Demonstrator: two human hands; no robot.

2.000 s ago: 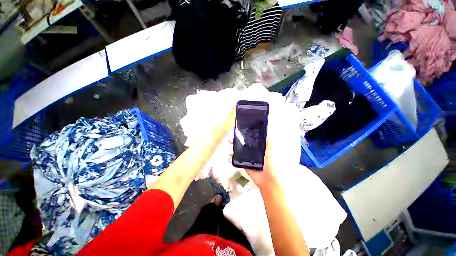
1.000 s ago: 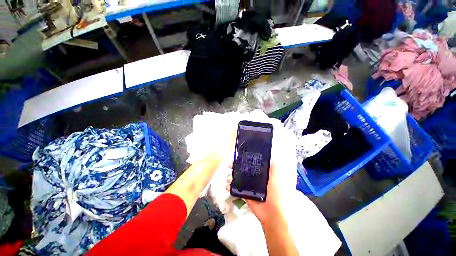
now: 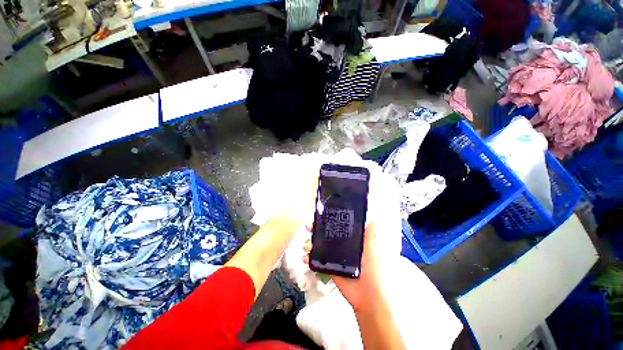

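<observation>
A dark smartphone [image 3: 338, 222] is upright in the picture over the white heap, its dim screen showing a square QR code. My right hand [image 3: 358, 273] holds it from below and behind, with fingertips at its left edge. My left hand [image 3: 298, 205] reaches onto the white garment heap [image 3: 277, 179], left of the phone; its fingers are washed out and partly hidden, so its grip cannot be told. The heap is overexposed, spreads under both forearms and continues at the lower right. A small greenish patch shows just below the phone.
A tied blue-and-white floral bundle [image 3: 123, 246] fills the left crate. A blue crate [image 3: 437, 249] with black cloth stands right. White benches [image 3: 205, 94] cross behind, one carrying black garments [image 3: 283, 92]. Another bench [image 3: 529, 287] is lower right. Pink pieces [image 3: 563, 89] lie beyond.
The camera view has tilted up, so the phone sits lower in the picture. The QR code on its screen is clearer now. My right hand still holds the phone; my left stays at the heap.
</observation>
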